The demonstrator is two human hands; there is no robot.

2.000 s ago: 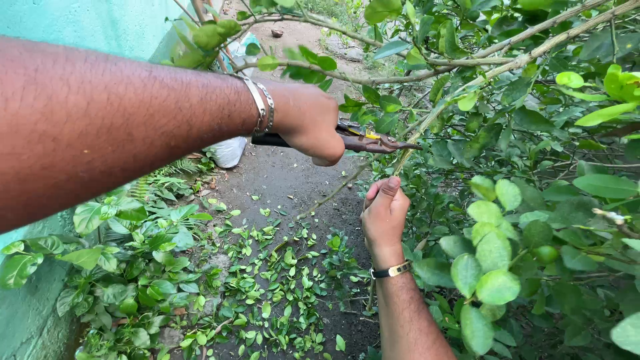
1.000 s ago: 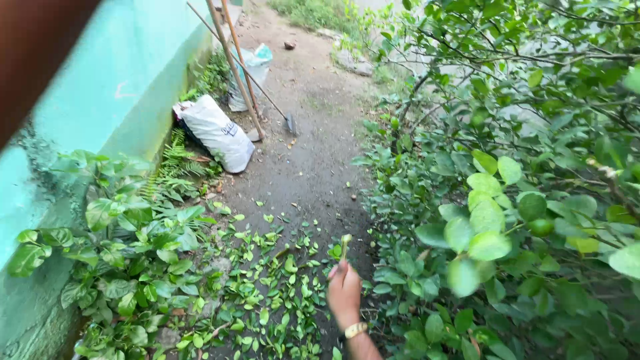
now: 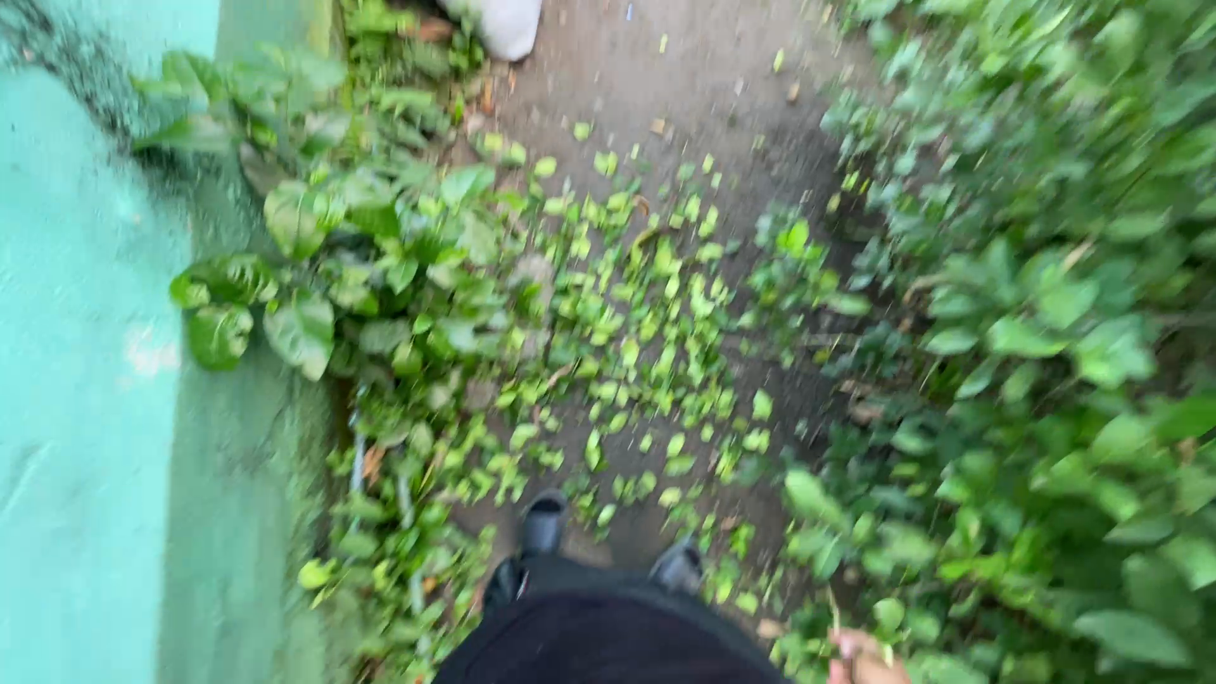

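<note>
At the bottom edge, right of centre, my right hand (image 3: 863, 660) is partly in view and blurred. Its fingers are closed on a thin pale stem (image 3: 835, 610) that sticks up from them, beside the leafy shrub (image 3: 1026, 380). How far the stem runs below the hand is hidden by the frame edge. My left hand is out of view, and no pruning tool shows. Many cut green leaves (image 3: 655, 313) lie scattered over the dark ground in front of my feet.
A painted turquoise wall (image 3: 85, 380) stands on the left, with broad-leaved plants (image 3: 380, 247) along its base. The end of a white sack (image 3: 503, 24) shows at the top. My feet in dark footwear (image 3: 543, 524) are on the path.
Two seconds ago my left hand held pruning shears at a branch gripped by my right hand; the left hand and shears have left view. My right hand is lower, and the view has tilted down.
</note>
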